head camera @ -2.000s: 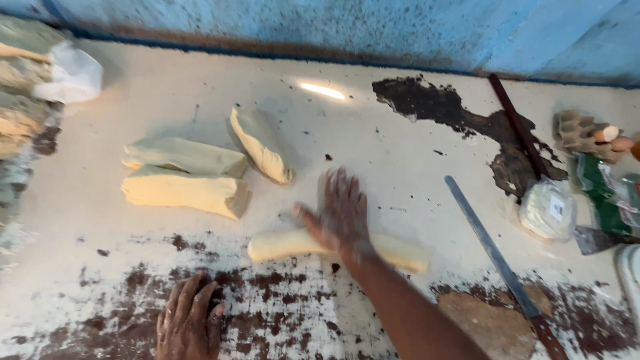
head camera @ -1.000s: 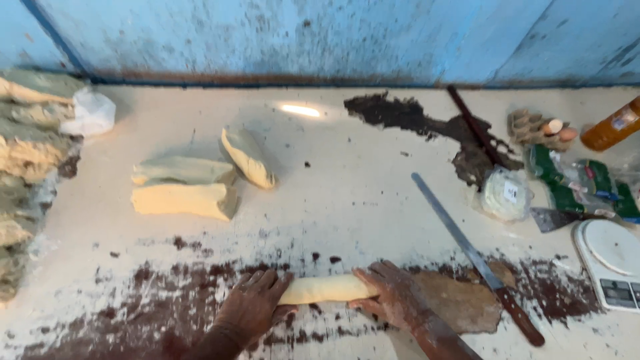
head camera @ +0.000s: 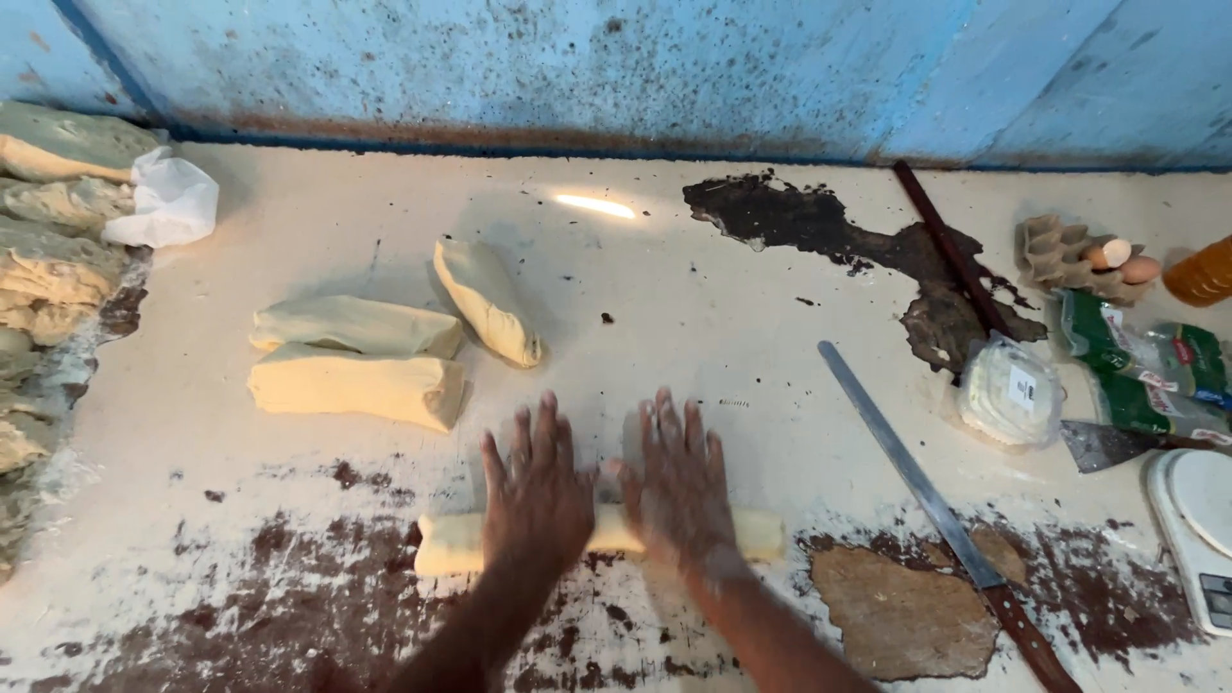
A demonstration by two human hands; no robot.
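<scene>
A roll of pale dough (head camera: 450,545) lies crosswise on the worn table, partly covered by both hands. My left hand (head camera: 539,491) rests flat on it left of the middle, fingers apart and pointing to the wall. My right hand (head camera: 679,486), slightly blurred, lies flat on its right half, fingers also spread. Beyond my left hand, two thick dough pieces (head camera: 356,385) lie side by side, and a narrower folded piece (head camera: 486,303) lies slanted beside them. A long knife (head camera: 895,452) with a wooden handle lies to the right of my right hand.
Dough masses (head camera: 58,269) and a white plastic bag (head camera: 173,197) lie at the left. On the right are a dark rod (head camera: 948,245), an egg carton (head camera: 1054,255), a clear tub (head camera: 1011,395), green packets (head camera: 1136,366), a scraper (head camera: 1102,445) and a scale (head camera: 1169,539). A blue wall (head camera: 577,72) stands behind.
A second ago my hands were at the two ends of the dough roll; now they lie closer together on top of it. The roll looks longer.
</scene>
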